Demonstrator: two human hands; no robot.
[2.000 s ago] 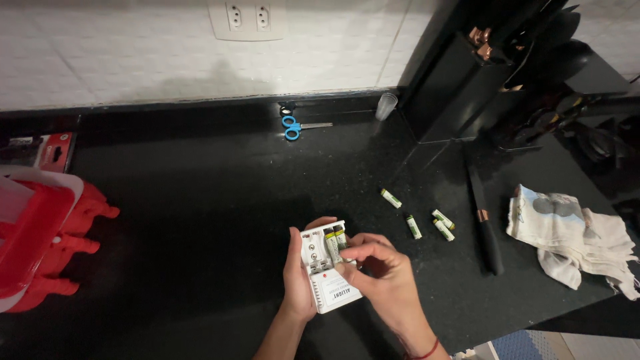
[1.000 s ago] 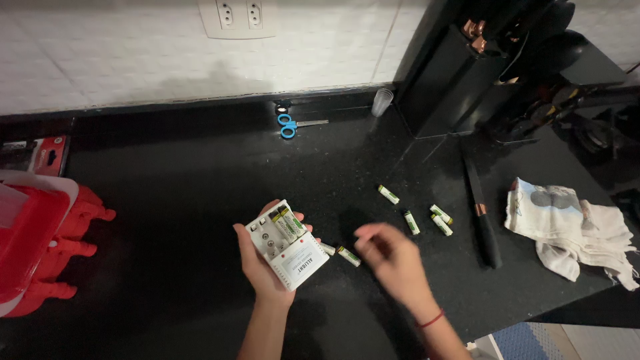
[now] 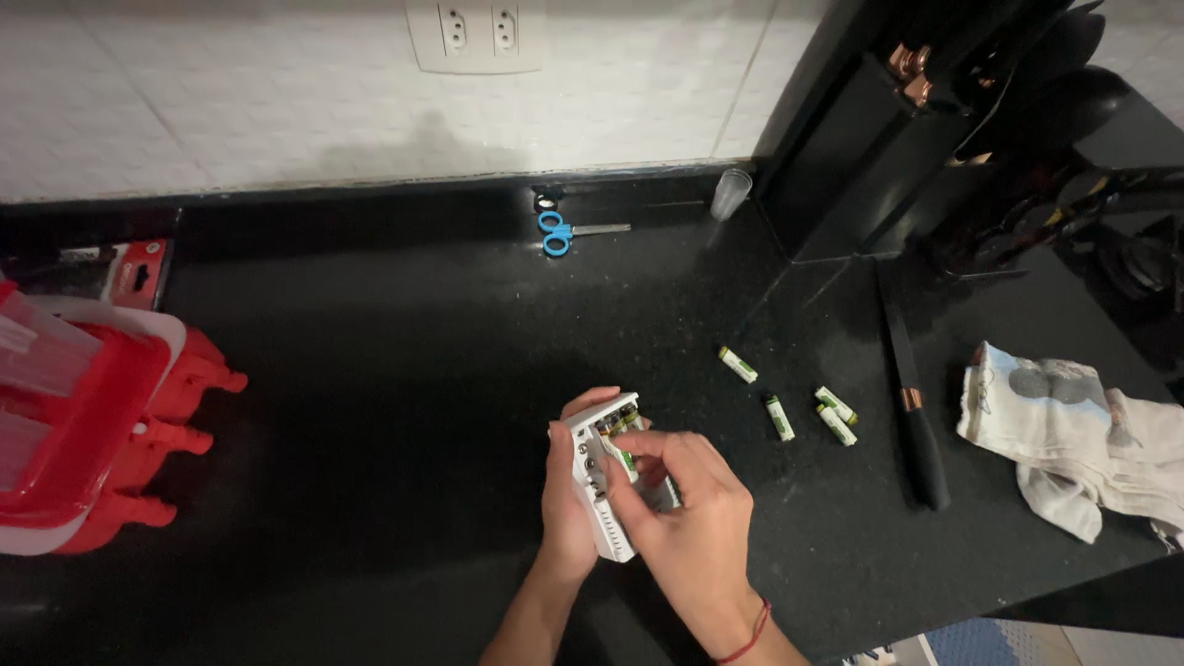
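Note:
My left hand (image 3: 569, 499) holds a white battery charger (image 3: 610, 532), tilted, above the black countertop. In its bay lie green-and-white batteries, partly covered by my fingers. My right hand (image 3: 689, 499) pinches one battery (image 3: 622, 458) between thumb and fingers at the bay. To the right on the counter lie several loose batteries: one (image 3: 738, 364) nearest the wall, one (image 3: 780, 418) below it, and a touching pair, with one of them (image 3: 836, 425) in front. Part of another battery shows behind my right fingers by the charger's edge.
Blue-handled scissors (image 3: 558, 233) and a clear plastic cup (image 3: 731, 194) are near the tiled wall. A black knife (image 3: 916, 435) lies right of the batteries, beside a crumpled cloth (image 3: 1045, 407). A black knife block (image 3: 860, 157) stands behind. A red-and-clear plastic container (image 3: 111, 407) is at far left.
My right hand has moved left from the counter beside the charger to its bay and now grips a battery. The charger is tilted more steeply than one second ago.

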